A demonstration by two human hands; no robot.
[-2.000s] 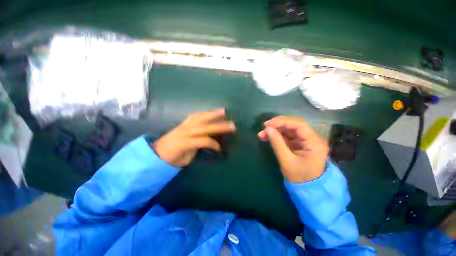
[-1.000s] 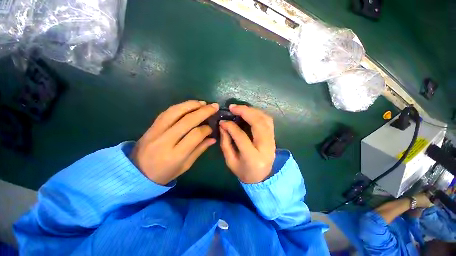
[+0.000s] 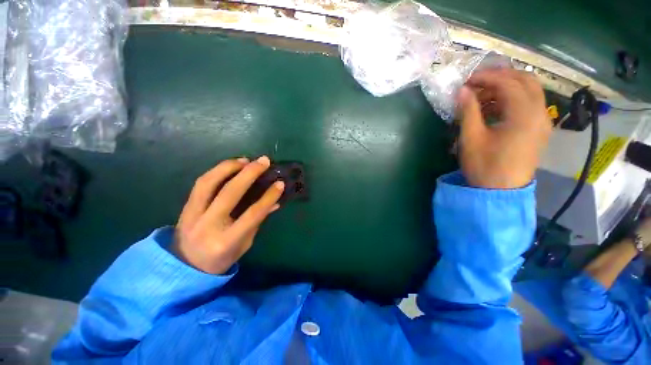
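A small black plastic housing (image 3: 293, 180) with round holes lies on the dark green bench (image 3: 342, 235). My left hand (image 3: 228, 207) holds it from the left, fingers over its left part. My right hand (image 3: 503, 125) is at the right small clear parts bag (image 3: 446, 80), slightly blurred, with its fingers over the bag's opening. Its fingertips are partly hidden, and I cannot tell whether they hold a part. The other whitish parts bag (image 3: 389, 50) lies just left of it, against the rail.
A worn whitish rail (image 3: 235, 21) crosses behind. A large clear bag (image 3: 71, 78) and black housings (image 3: 61, 184) lie at left. A white-grey box (image 3: 582, 178) with a black cable (image 3: 587, 185) stands at right, near another person's arm (image 3: 610, 267).
My right hand has left the housing and moved up and right to the parts bag. My left hand stays on the housing. The camera view has turned.
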